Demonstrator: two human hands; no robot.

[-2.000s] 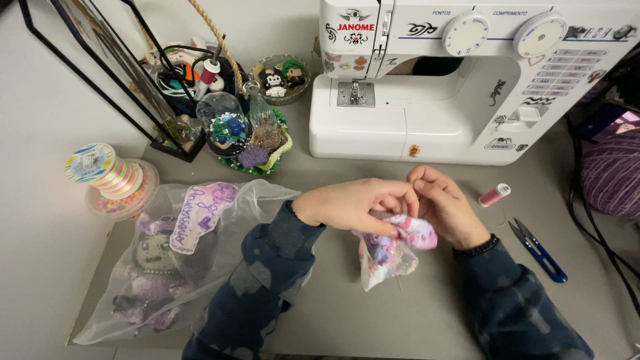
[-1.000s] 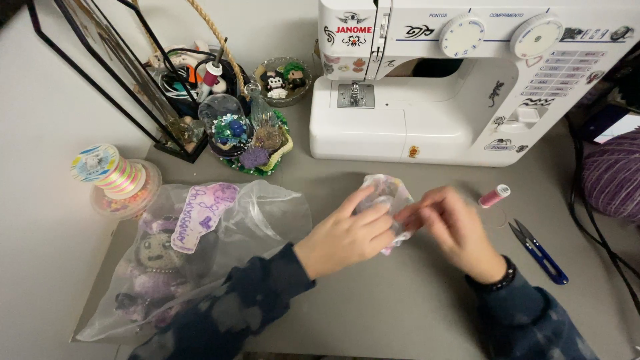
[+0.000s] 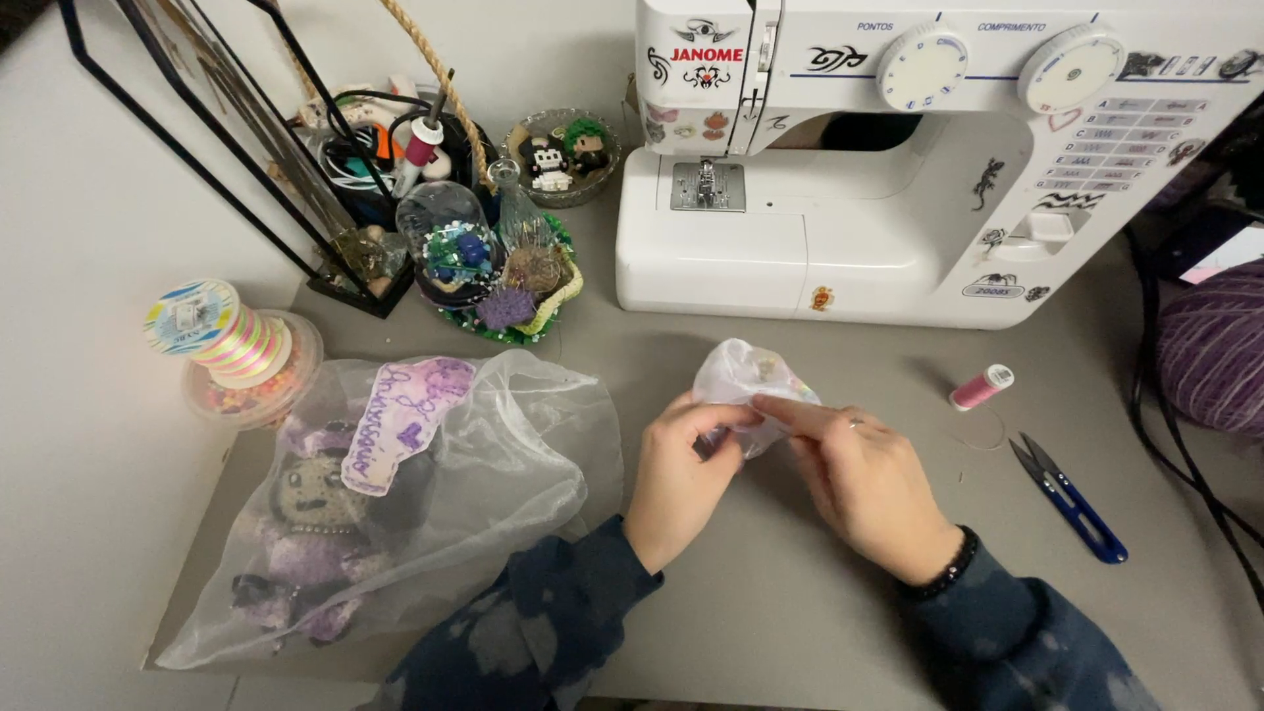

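Note:
A small sheer white organza pouch (image 3: 743, 370) with some coloured contents is between my two hands, in front of the sewing machine (image 3: 711, 262). My left hand (image 3: 686, 474) pinches its near left side between thumb and fingers. My right hand (image 3: 869, 479) touches it from the right with an extended index finger; whether that hand grips the fabric is hard to tell. To the right lie a pink thread spool (image 3: 983, 387) with a loose thread end and blue-handled thread snips (image 3: 1071, 502). On the left, a larger organza bag (image 3: 513, 444) covers a purple and grey doll (image 3: 321, 543), with a lettered fabric tag (image 3: 407, 425) on it.
At the left, a spool of multicoloured cord (image 3: 242, 346) rests on a round container of beads (image 3: 296, 385). Behind stand a black-framed holder (image 3: 360, 286), a glass dome (image 3: 449, 237) and a glass bowl of figurines (image 3: 563, 183). Black cables (image 3: 1150, 375) and purple yarn (image 3: 1220, 331) border the right.
Two seconds ago a pink and purple piece showed at my hands over the pouch; now mostly sheer fabric shows there. My right hand has moved back in from the right, close to my left.

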